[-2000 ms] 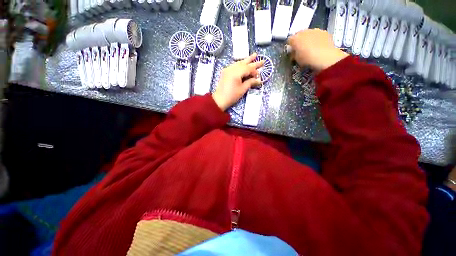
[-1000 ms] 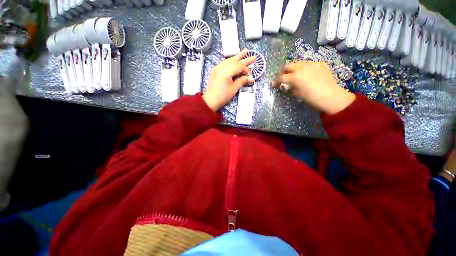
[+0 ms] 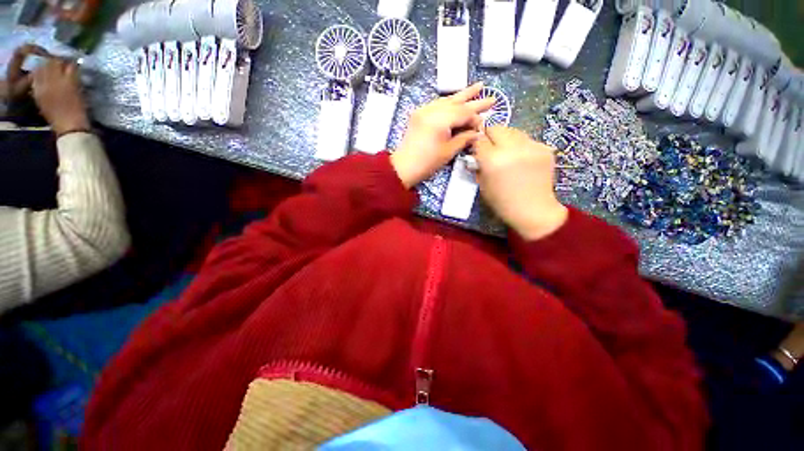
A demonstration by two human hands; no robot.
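A white handheld fan [image 3: 460, 190] lies on the bench in front of me, its round grille away from me and its handle toward me. My left hand [image 3: 438, 136] holds the fan at the grille and neck. My right hand [image 3: 518, 179] is at the fan's neck with thumb and fingertips pinched together; a small pale bit shows at the fingertips, but I cannot tell if it is a loose part. The neck is mostly hidden by my fingers.
Two fans [image 3: 378, 113] lie ahead left, more white handles [image 3: 453, 48] ahead. Stacked fans stand left [image 3: 201, 81] and right [image 3: 663, 63]. A pale parts heap [image 3: 592, 145] and a dark parts heap [image 3: 696, 189] lie right. Another person's hands [image 3: 58, 88] are far left.
My right hand has moved from the parts area on the right to the fan's neck, beside my left hand. My left hand stays on the fan. A neighbour's hands and sleeve have come into view.
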